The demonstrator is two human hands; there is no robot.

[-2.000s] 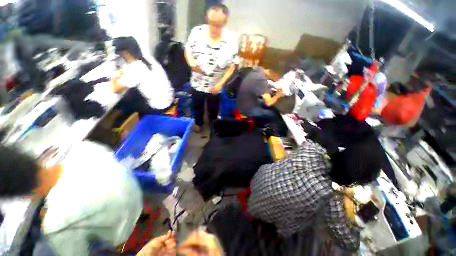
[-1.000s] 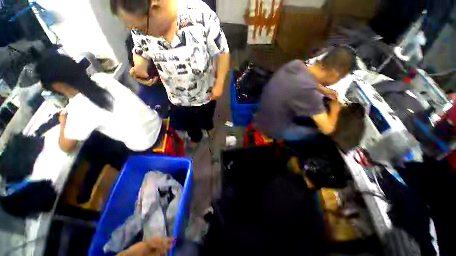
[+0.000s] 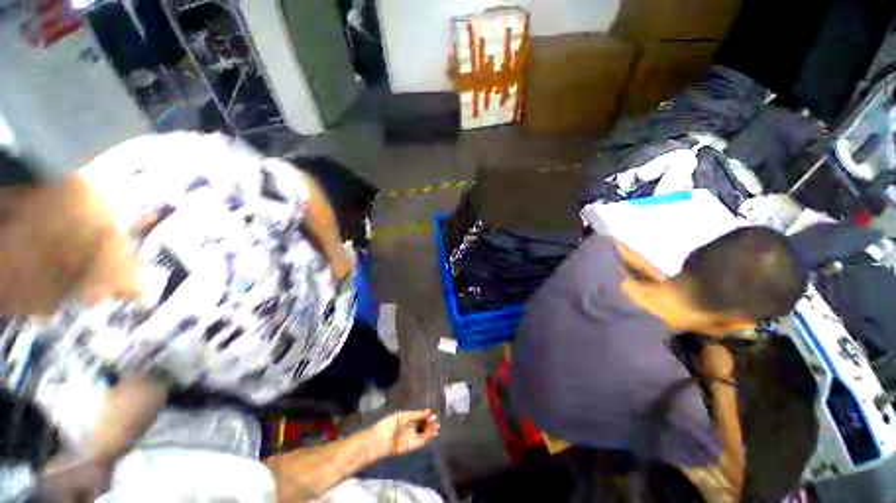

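Observation:
My left hand (image 3: 408,432), on a bare forearm, reaches in from the lower left, palm partly up and fingers curled. A small dark spot shows at its fingertips; whether it is a held thing or shadow is unclear. My right hand is not in view. A blue crate (image 3: 486,331) filled with dark cloth (image 3: 516,265) stands on the floor ahead, beyond my left hand and not touched by it. Pale cloth (image 3: 378,491) shows below my forearm at the bottom edge.
A person in a patterned white shirt (image 3: 226,265) stands close at the left. A person in grey (image 3: 599,363) sits at the right, bent over dark cloth (image 3: 776,403) beside a white table (image 3: 668,231). Cartons (image 3: 575,83) stand at the back. Pale scraps (image 3: 457,397) lie on the floor.
The view has moved forward along the aisle. The standing person is now close at the left. My left hand has moved up and right from the blue crate with pale cloth.

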